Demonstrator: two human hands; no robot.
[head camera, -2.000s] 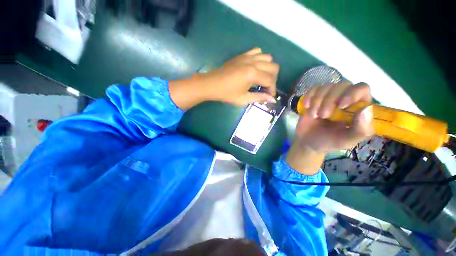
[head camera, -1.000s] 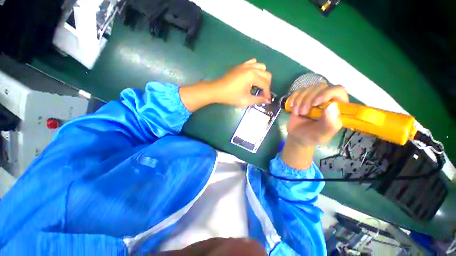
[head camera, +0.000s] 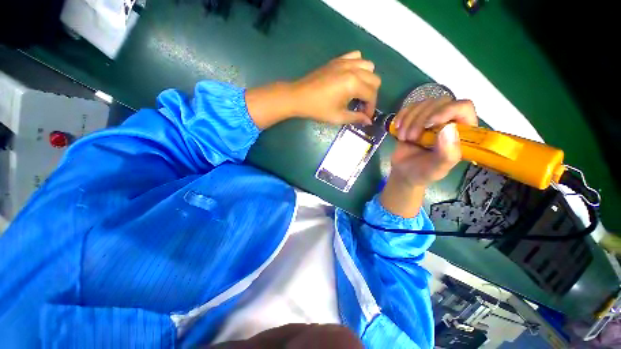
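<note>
A smartphone assembly (head camera: 345, 158) with a large white battery lies tilted on the green mat in front of me. My left hand (head camera: 340, 90) is at its upper end, fingers curled and fingertips close together. A small dark thing shows between them, too small to name. My right hand (head camera: 429, 140) is closed round a yellow-orange electric screwdriver (head camera: 507, 151), held nearly level. Its front end points left at the phone's upper end, beside my left fingertips. The bit's contact point and any screw are too small to tell.
A round speckled dish (head camera: 427, 94) lies just behind my right hand. Dark loose parts (head camera: 480, 201) and a black slotted tray (head camera: 553, 245) are at the right. A black cord (head camera: 470, 235) crosses my right sleeve. A white machine with a red button (head camera: 59, 140) stands at the left.
The camera view has shifted slightly. Both hands keep about the same place at the phone's upper end, and the screwdriver stays in my right hand, pointing at the same area.
</note>
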